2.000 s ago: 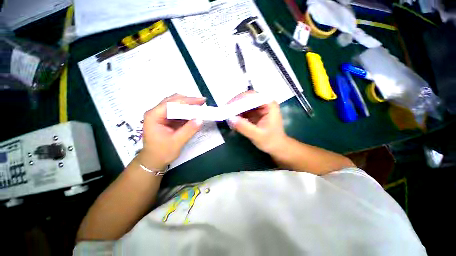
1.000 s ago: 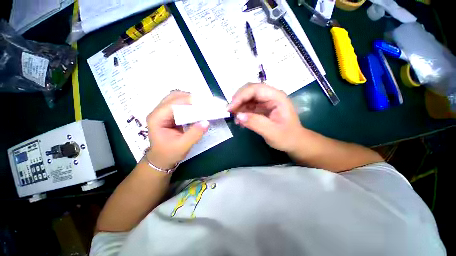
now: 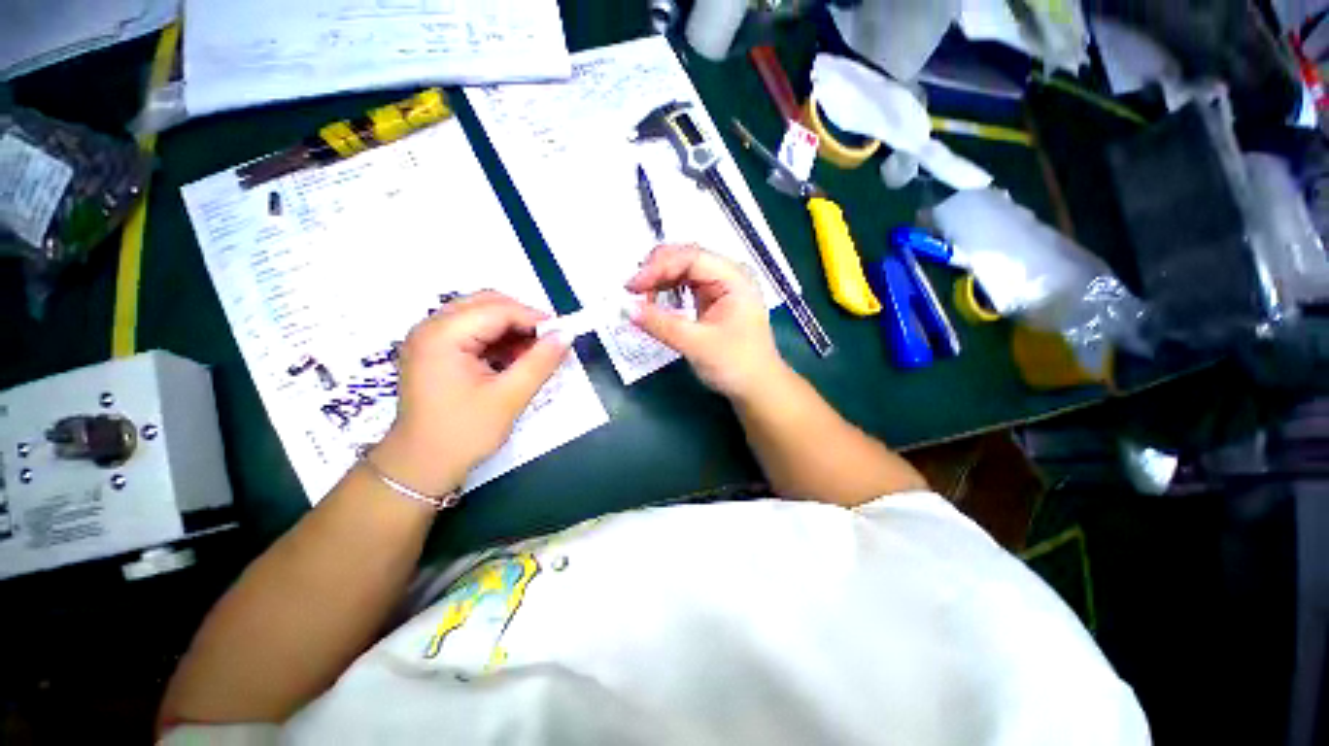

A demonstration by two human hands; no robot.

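Observation:
My left hand [image 3: 474, 372] and my right hand [image 3: 710, 324] are bare and close together in front of me. Their fingertips pinch a small white paper slip [image 3: 587, 319] between them, one end in each hand. The slip is above the gap between two paper sheets. Small dark parts [image 3: 357, 397] lie in a loose pile on the left sheet [image 3: 277, 299], partly hidden by my left hand. One more dark part [image 3: 276, 203] stands apart near the top of that sheet.
A torque tester [image 3: 110, 459] is at the left. A yellow-and-black driver [image 3: 383, 126], caliper [image 3: 743, 219] and pen [image 3: 649, 201] lie on the sheets. A yellow-handled knife [image 3: 843, 258], blue-handled tool [image 3: 915, 299] and tape roll [image 3: 841, 139] are at the right.
The white slip looks much shorter between my fingers than before. My hands stay close together. The camera view has shifted, showing more of the bench's right side.

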